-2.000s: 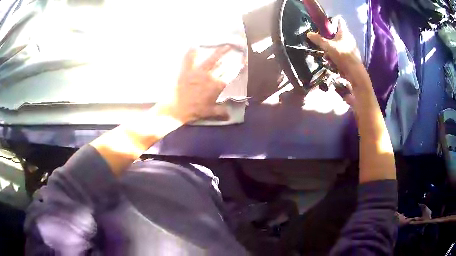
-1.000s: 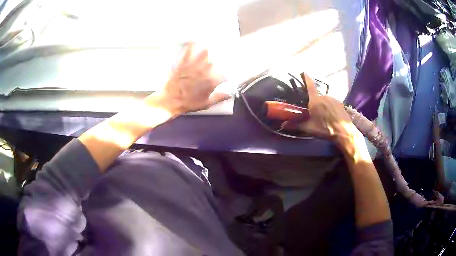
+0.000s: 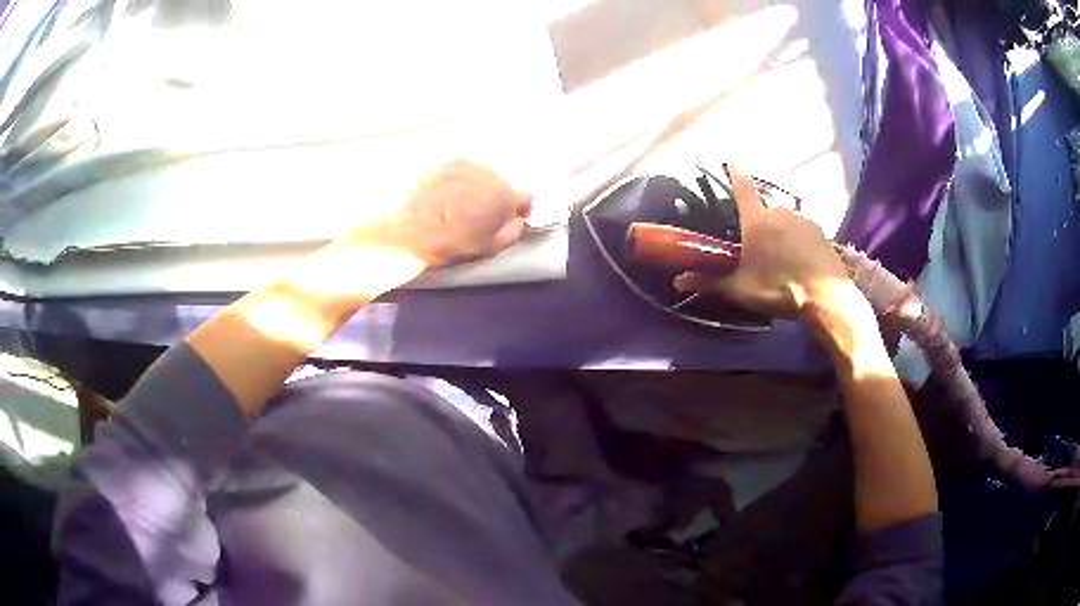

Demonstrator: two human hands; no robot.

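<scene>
A pale garment (image 3: 154, 213), washed out by sun, lies on the blue-purple table cover with a seam along its near edge. My left hand (image 3: 464, 213) rests on its right end with the fingers curled in; whether they pinch the cloth is hidden by glare. A dark pointed iron (image 3: 663, 201) lies flat on the cover just right of the garment, tip to the left. My right hand (image 3: 782, 255) is around the rear of its red-orange handle (image 3: 681, 246).
A thick pinkish cord (image 3: 947, 355) runs from behind my right hand down to the right edge. Purple cloth (image 3: 906, 142) and blue cloth (image 3: 1033, 237) hang at the right. The table's near edge (image 3: 474, 349) crosses in front of my body.
The iron has come down from the upper right, turned from tip-up to flat with its tip left, close to the garment's end. My left hand's spread fingers have curled in.
</scene>
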